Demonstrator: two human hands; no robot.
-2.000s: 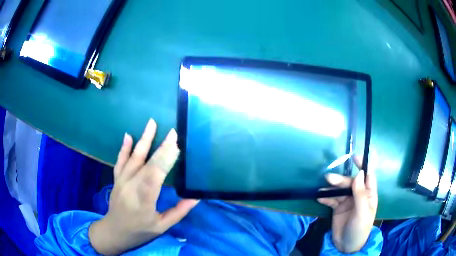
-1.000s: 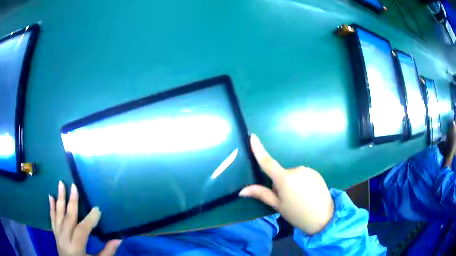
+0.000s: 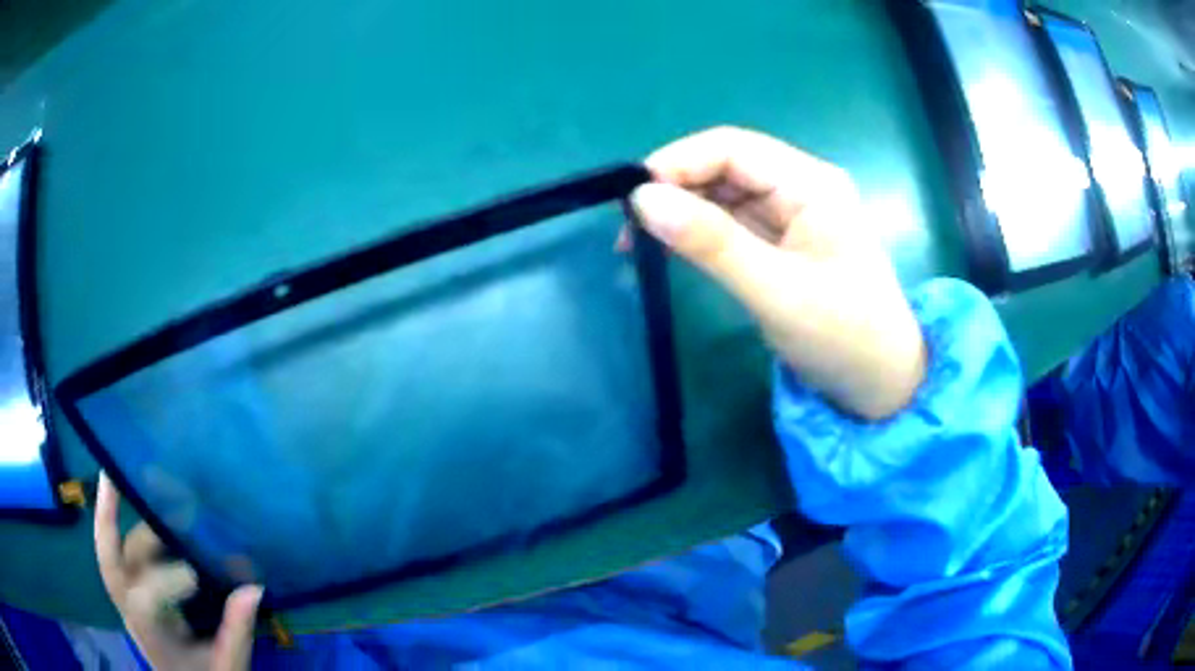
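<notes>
A clear touch panel (image 3: pixel 433 380) with a black border and a small camera hole in its far border lies tilted in front of me. My right hand (image 3: pixel 767 223) pinches its far right corner between thumb and fingers. My left hand (image 3: pixel 170 590) holds its near left corner, thumb on the near border and fingers partly behind the glass. A small gold tab (image 3: pixel 278 632) shows below the near border by my left thumb. A dark band shows through the glass below the far border; I cannot tell if it is a shadow or a separate part.
A waiting panel (image 3: pixel 16 328) with a gold tab (image 3: pixel 72 493) lies at the left edge. Several black-bordered panels (image 3: pixel 1029 144) lie in a row at the right on the green mat (image 3: pixel 393 92). A blue sleeve (image 3: pixel 1134 406) of another person is at the right.
My right hand has moved from the panel's right side up to its far right corner and now grips it. The bright light reflection has left the glass. The view has shifted.
</notes>
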